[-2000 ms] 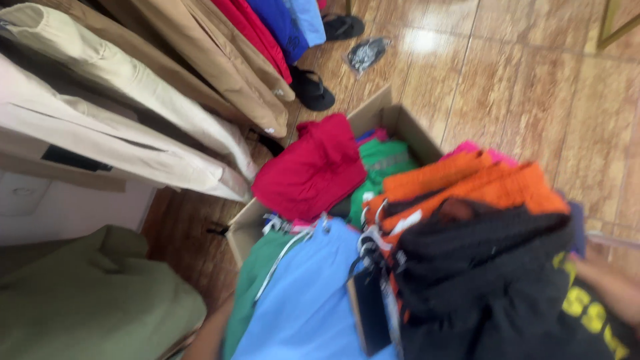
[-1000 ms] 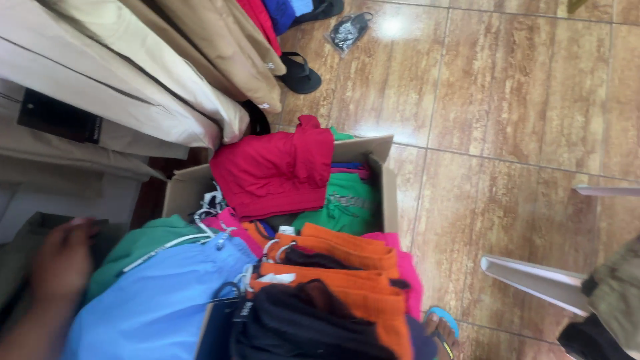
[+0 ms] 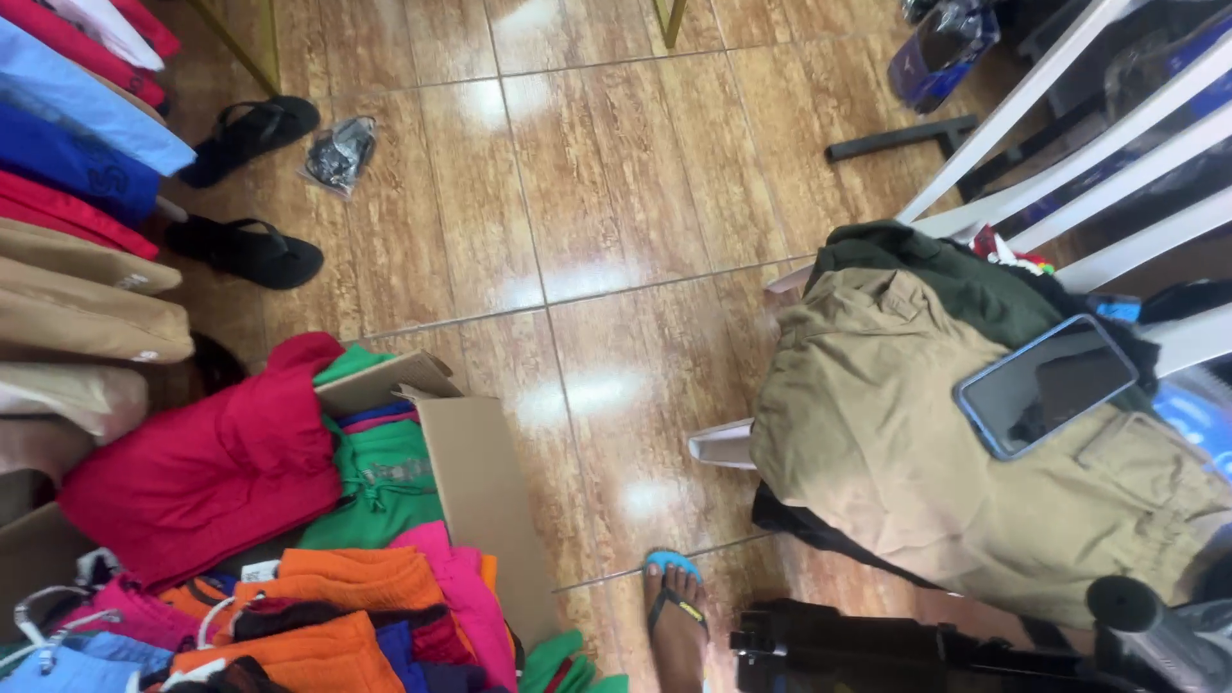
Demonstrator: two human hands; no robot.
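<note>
Neither my left hand nor my right hand shows in the view of now. At the lower left stands an open cardboard box [image 3: 491,500] heaped with folded clothes. Across its far left part lies a red garment [image 3: 221,462], beside a green one with a drawstring [image 3: 385,481]. Nearer are orange garments [image 3: 327,577], a pink one [image 3: 462,597] and light blue fabric [image 3: 87,664]. To the right, beige cargo trousers or shorts [image 3: 895,414] lie over dark green clothing [image 3: 962,279] on a white plastic chair [image 3: 1088,106]. A smartphone [image 3: 1049,385] rests on the beige fabric.
Hanging clothes [image 3: 77,298] line the left edge. Black flip-flops [image 3: 255,252] and a small plastic-wrapped packet [image 3: 341,154] lie on the glossy tiled floor [image 3: 626,192]. A foot in a flip-flop [image 3: 676,616] is at the bottom, left of a black object [image 3: 847,645].
The view has swung right, bringing in the chair, its clothes and the phone. A hand seen at the left one second ago is out of view. The black garment atop the box's clothes shows much less.
</note>
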